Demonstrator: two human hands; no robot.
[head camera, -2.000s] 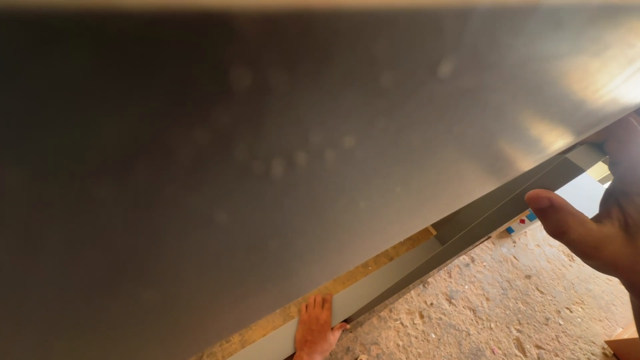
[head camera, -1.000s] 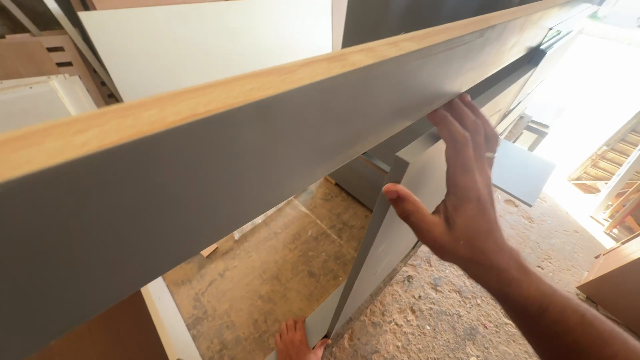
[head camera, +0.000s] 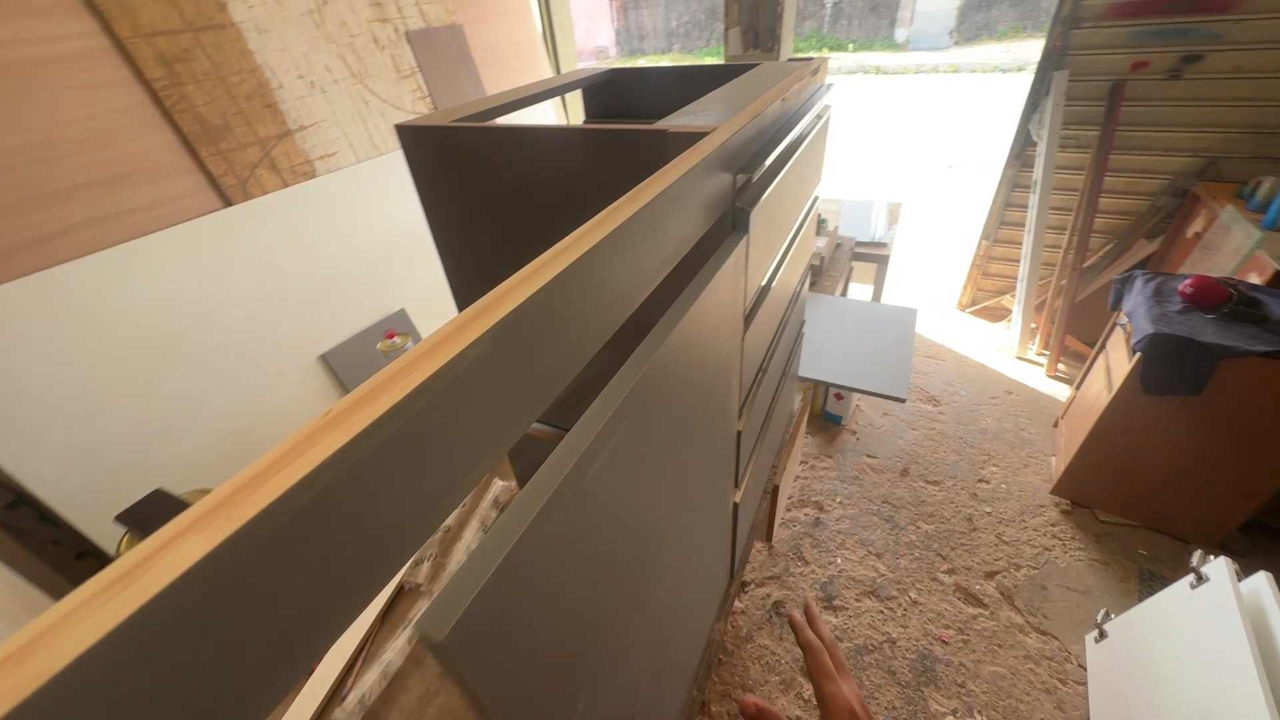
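A long cabinet carcass with a grey top rail (head camera: 400,440) edged in bare wood runs from the lower left toward the bright doorway. Below that rail a grey cabinet door panel (head camera: 620,500) stands tilted, a gap between its top edge and the rail. Farther along are stacked drawer fronts (head camera: 785,230). My right hand (head camera: 825,665) shows at the bottom edge, fingers apart, holding nothing, over the floor just right of the door panel. My left hand is out of view.
A grey board (head camera: 858,345) juts out past the drawers above a can (head camera: 838,405). At right stand a brown wooden cabinet (head camera: 1150,440) with a dark cloth (head camera: 1200,315) on it and white panels with hinges (head camera: 1165,640). A white sheet (head camera: 200,330) leans at left; debris covers the floor (head camera: 930,520).
My right hand has left the rail and door panel and dropped low. My left hand, low at the panel earlier, is out of view. The view has swung up toward the doorway.
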